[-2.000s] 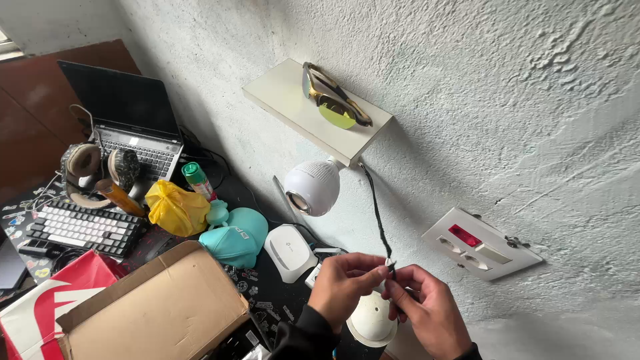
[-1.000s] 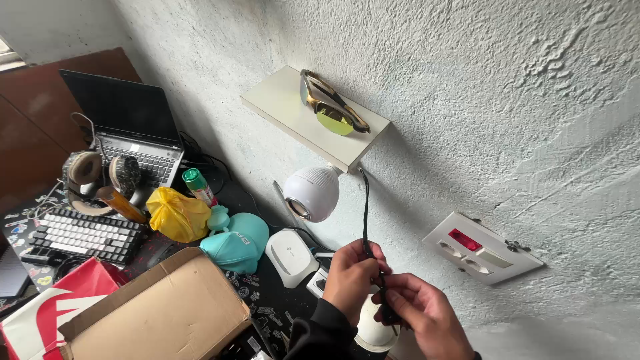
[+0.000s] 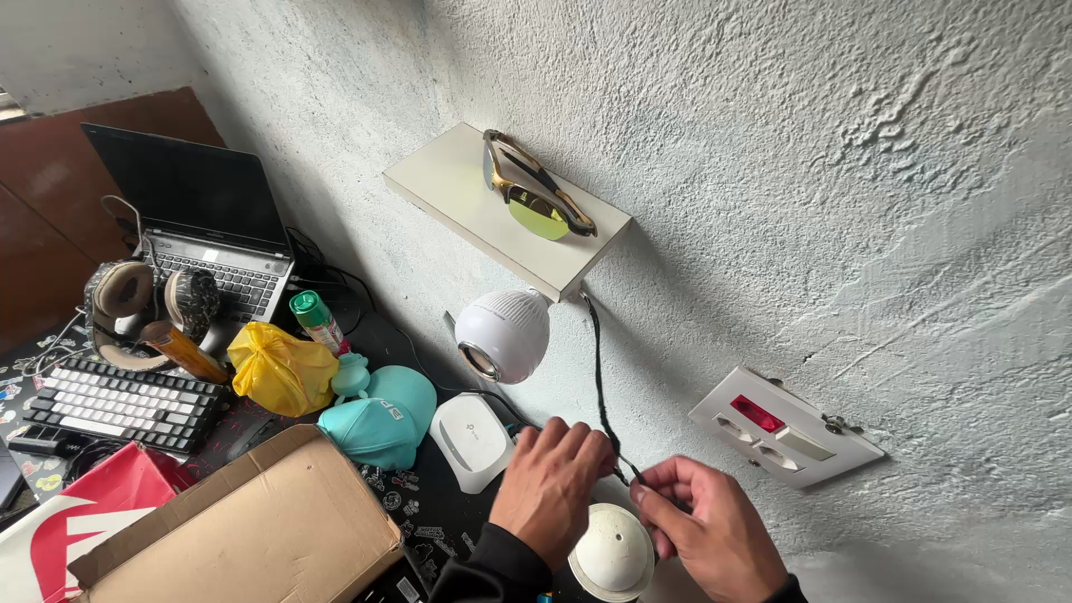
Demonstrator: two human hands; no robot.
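Observation:
A thin black cable (image 3: pixel 599 368) hangs down the wall from beneath a small pale shelf (image 3: pixel 469 193). Its lower part is twisted or wrapped. My left hand (image 3: pixel 553 486) grips the cable, fingers curled round it, back of the hand toward the camera. Just to the right, my right hand (image 3: pixel 703 523) pinches a strand of it between thumb and fingertips. The cable's lower end is hidden by the right hand. Under the shelf is a white bulb-shaped device (image 3: pixel 505 335) with a round dark front. A white domed object (image 3: pixel 614 548) stands below and between my hands.
A white wall plate (image 3: pixel 787 427) with sockets and a red part is to the right. Sunglasses (image 3: pixel 536 197) lie on the shelf. Leftward on the black desk are a white router (image 3: pixel 471 440), a turquoise cap (image 3: pixel 381 419), a yellow bag (image 3: pixel 280 368), a cardboard box (image 3: pixel 251 519), a keyboard and a laptop.
My left hand has turned so that its back faces the camera. A gap now shows between my hands, which were close together before, with strands of the cable visible in it.

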